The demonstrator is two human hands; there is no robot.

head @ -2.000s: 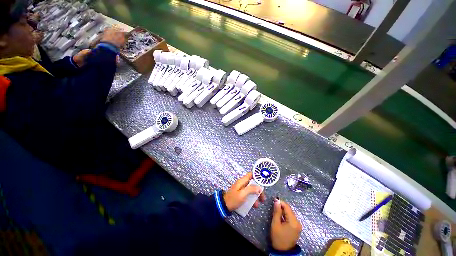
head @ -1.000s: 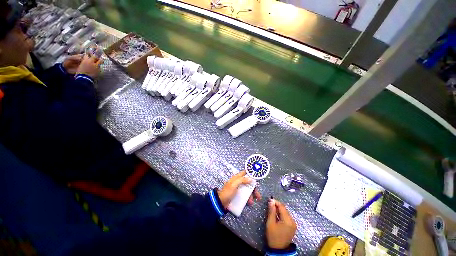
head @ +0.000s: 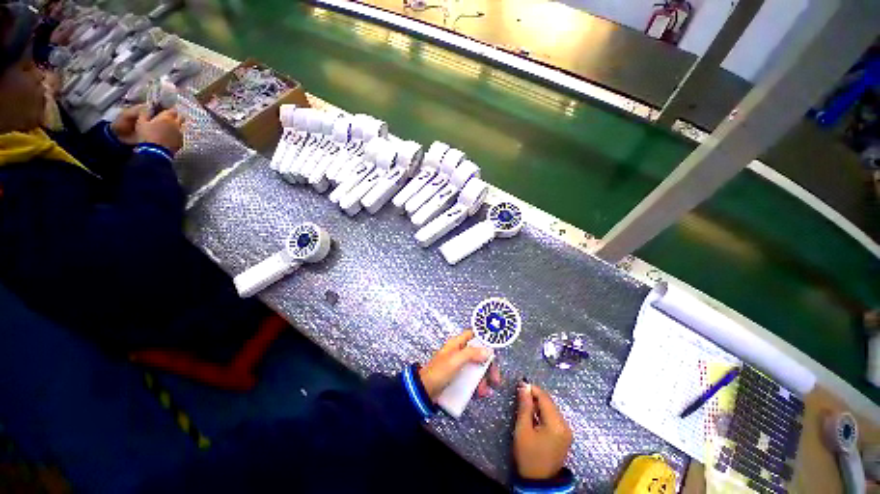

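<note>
My left hand [head: 457, 370] is shut around the handle of a white handheld fan [head: 496, 322], whose round slotted face with a dark blue hub points up. My right hand [head: 540, 429] is just right of it, apart from the fan, with thumb and forefinger pinched on a tiny dark piece [head: 524, 384], too small to make out well. A small pile of dark and silvery caps [head: 564, 350] lies on the silvery mat [head: 405, 280], right of the fan head.
Waiting fans [head: 367, 164] lie in an overlapping row by the green belt [head: 463, 125]. One fan [head: 307, 243] lies to the left. Papers [head: 666, 371], a blue pen [head: 709, 393], a sticker sheet [head: 762, 425] and a yellow object [head: 646, 477] are at right. A neighbouring person sits left by a parts box [head: 253, 101].
The view has shifted a little, so the bench appears moved left. Both hands keep nearly the same pose. The neighbour's hands have moved away from the parts box and come together.
</note>
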